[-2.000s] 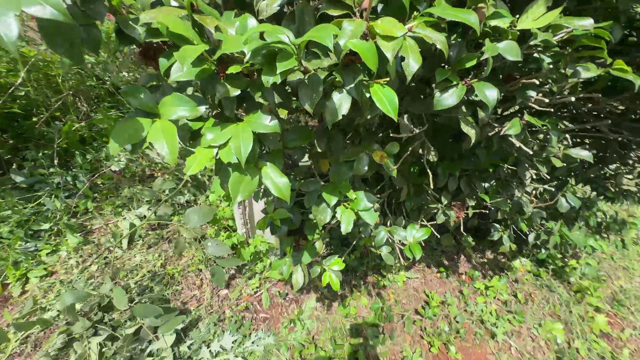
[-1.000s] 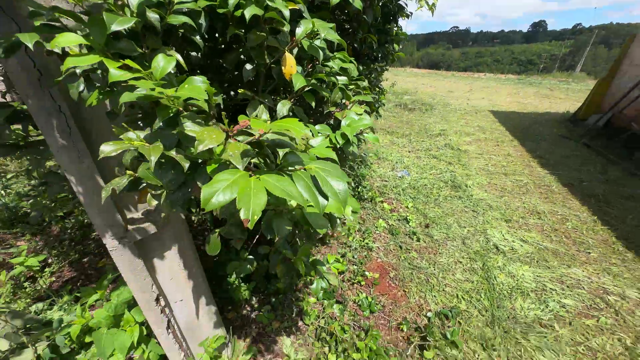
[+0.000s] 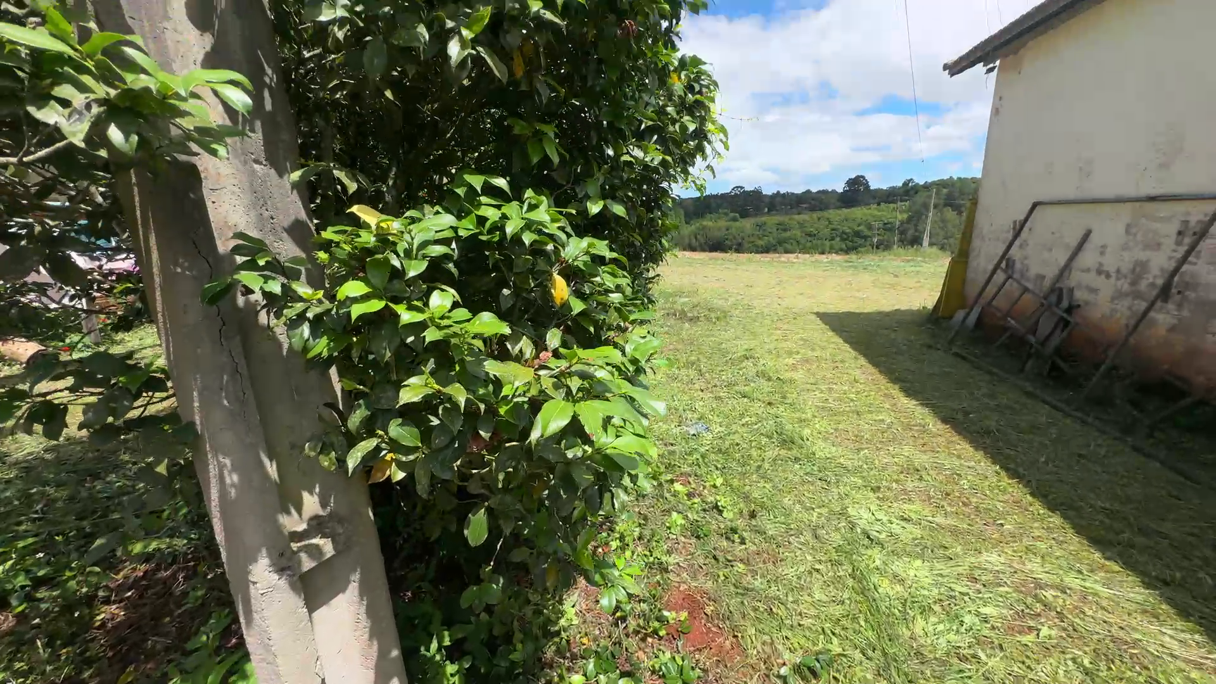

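Note:
Neither my left hand nor my right hand shows in the head view. Closest to me, a leafy broadleaf shrub (image 3: 475, 380) with glossy green leaves and a few yellow ones fills the middle left. A cracked concrete post (image 3: 256, 399) stands at its left side, leaning in the view, with some of its surface behind the leaves. What either hand holds or touches cannot be seen.
Cut grass (image 3: 817, 456) stretches from the shrub to distant trees (image 3: 817, 218). On the right, a stained pale building wall (image 3: 1092, 142) casts a shadow, with a metal frame (image 3: 1140, 285) leaning on it. Bare reddish soil (image 3: 698, 622) lies near the shrub's base.
The view has swung up from the shrub and ground, bringing the post, the field and then the building wall into sight. No hand appears in any frame.

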